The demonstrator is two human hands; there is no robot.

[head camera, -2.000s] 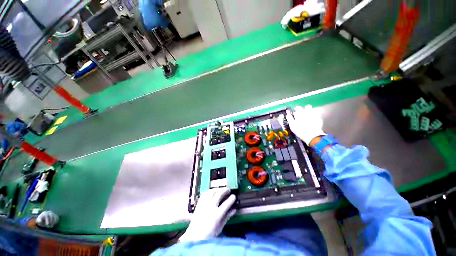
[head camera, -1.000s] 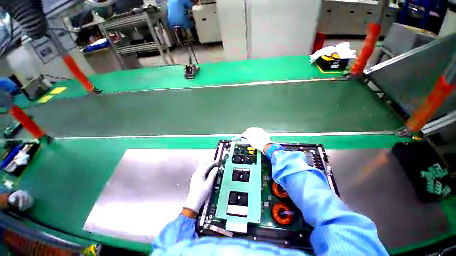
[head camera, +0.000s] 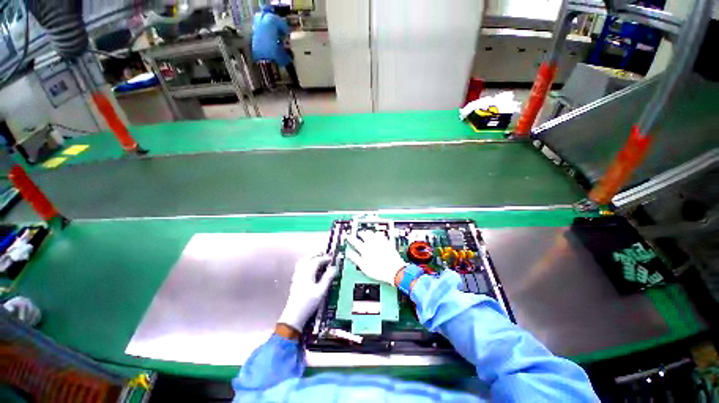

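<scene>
A circuit board (head camera: 418, 313) with orange-red toroidal inductors (head camera: 420, 252) sits in a black carrier (head camera: 495, 279) on the bench. A pale green hold-down fixture (head camera: 346, 290) with rectangular windows lies over the board's left half. My right hand (head camera: 377, 256), gloved in white with a blue band at the wrist, lies over the fixture's upper part, fingers spread, and hides some of it. My left hand (head camera: 306, 291), gloved, is at the carrier's left edge beside the fixture, fingers partly bent. Whether it grips the edge cannot be told.
A shiny metal sheet (head camera: 229, 295) lies under and beside the carrier. A black tray (head camera: 611, 252) with small green pieces is at right. The dark green conveyor belt (head camera: 315, 181) runs behind. Another person's gloved hand (head camera: 22, 310) is at far left; a person in blue (head camera: 270, 38) sits behind.
My right hand has moved from the fixture's top end down onto its upper part. My left hand stays at the left edge. The camera view has shifted.
</scene>
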